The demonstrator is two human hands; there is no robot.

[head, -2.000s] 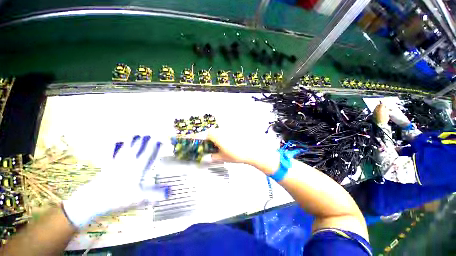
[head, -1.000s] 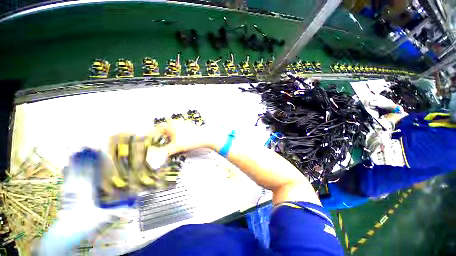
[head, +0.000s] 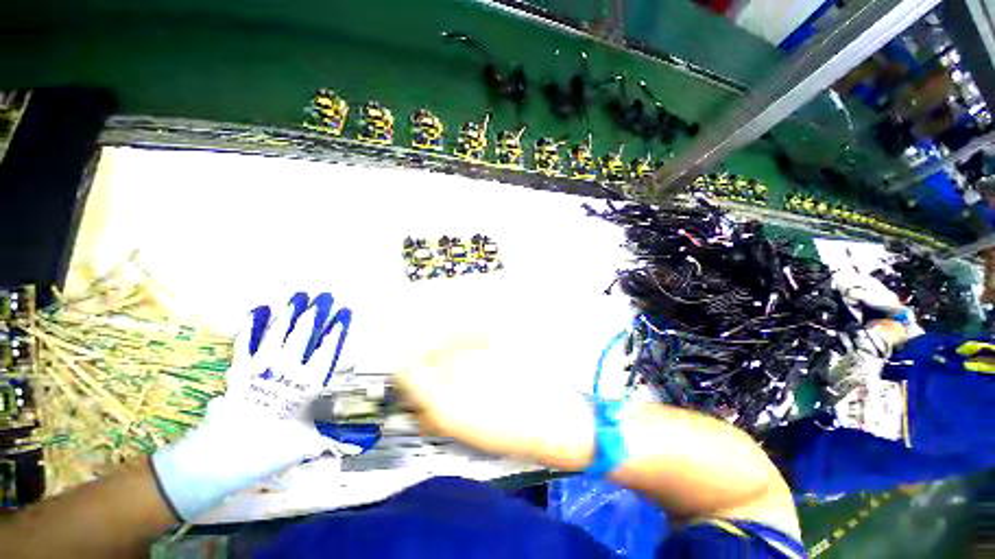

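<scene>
My left hand (head: 286, 382), in a white glove with blue fingertips, lies over the bench with its fingers spread. My bare right hand (head: 486, 404), blurred, is closed on the right end of a small blurred circuit board piece (head: 362, 402). The piece's left end lies at my left thumb and palm; contact there is unclear. A block of yellow-and-black circuit boards (head: 452, 257) sits on the white bench (head: 240, 229) beyond my hands.
Thin waste strips (head: 131, 371) heap at the left, beside stacked board panels (head: 20, 377) and a black sheet (head: 49, 186). Small boards (head: 427, 129) line the green conveyor's (head: 218, 66) near edge. Black cables (head: 731, 295) pile at the right, beside a coworker's blue sleeve (head: 944, 382).
The view has shifted. The yellow-and-black board piece seen between my hands a second ago is gone from there; a smaller blurred piece is there now. My left fingers are spread and sharp again.
</scene>
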